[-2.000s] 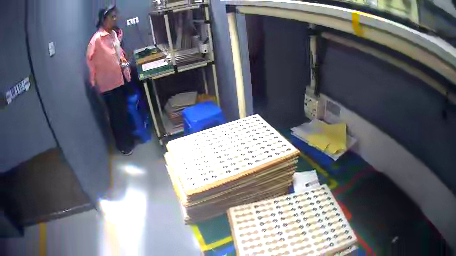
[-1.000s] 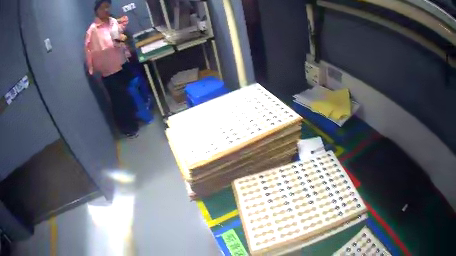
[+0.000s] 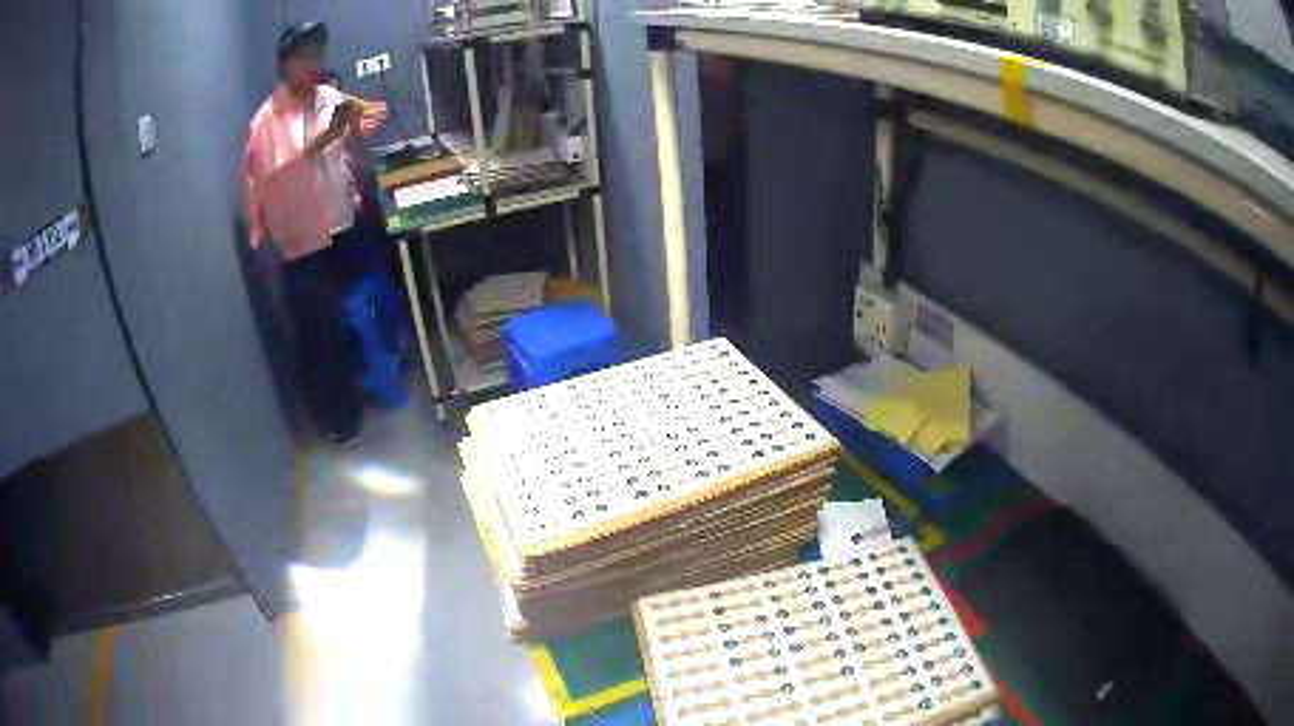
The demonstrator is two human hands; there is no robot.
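Observation:
Neither of my hands is in the picture. Nearest in front of me is a part-filled board [image 3: 816, 645], white with a brown edge, cut off by the bottom of the picture. It shows rows of tan dumbbell-shaped slots at its left and small dark round parts mostly at its middle and right. Behind it and to the left stands a thick pile of stacked tray boards [image 3: 653, 447]. Its top board is covered with rows of small dark parts. The pile's brown layered edges face me.
Both stand on a green bench [image 3: 589, 655] with yellow, blue and red tape. Yellow and white papers [image 3: 922, 404] lie at the back right. A blue stool [image 3: 561, 341], a shelving rack [image 3: 490, 213] and a person in pink [image 3: 305, 185] are beyond. A raised shelf edge [image 3: 965, 64] crosses the upper right.
The view dipped, then rose again, so the green label and another board's corner have left the picture. The person by the rack has raised a forearm.

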